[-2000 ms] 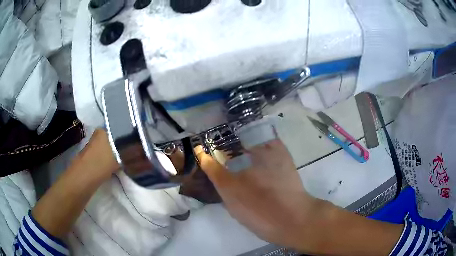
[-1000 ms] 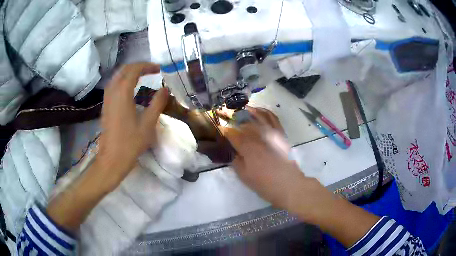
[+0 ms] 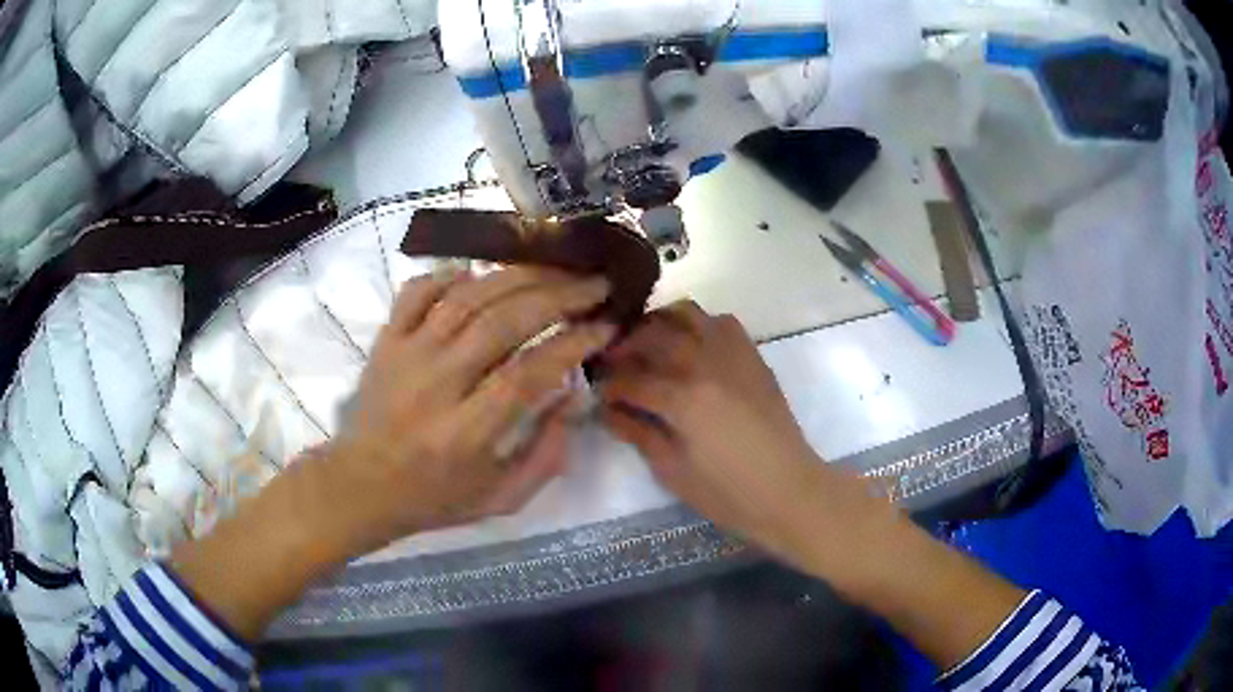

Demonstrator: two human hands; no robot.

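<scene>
A dark brown cuff piece (image 3: 615, 257) lies curved at the presser foot (image 3: 554, 203), one flat end pointing left. My left hand (image 3: 473, 385) lies over the white quilted sleeve (image 3: 304, 352) and the cuff's near edge, fingers bent and holding fabric. My right hand (image 3: 710, 406) pinches the cuff's near right end, its fingertips close to the left hand's. The fabric between the fingertips is mostly hidden. The needle is too small and blurred to tell.
The white sewing machine (image 3: 757, 47) stands behind. Snips (image 3: 892, 287), a brown strip (image 3: 951, 257) and a black flat object (image 3: 811, 162) lie right. A plastic bag (image 3: 1109, 365) and blue bin (image 3: 1082, 541) are far right. A dark brown zip strip (image 3: 162, 241) and quilted jacket body (image 3: 102, 352) are left.
My left hand has come down and right onto the fabric beside my right hand. The cuff now shows as a curve nearer the front of the foot. The view has shifted, showing less of the machine head.
</scene>
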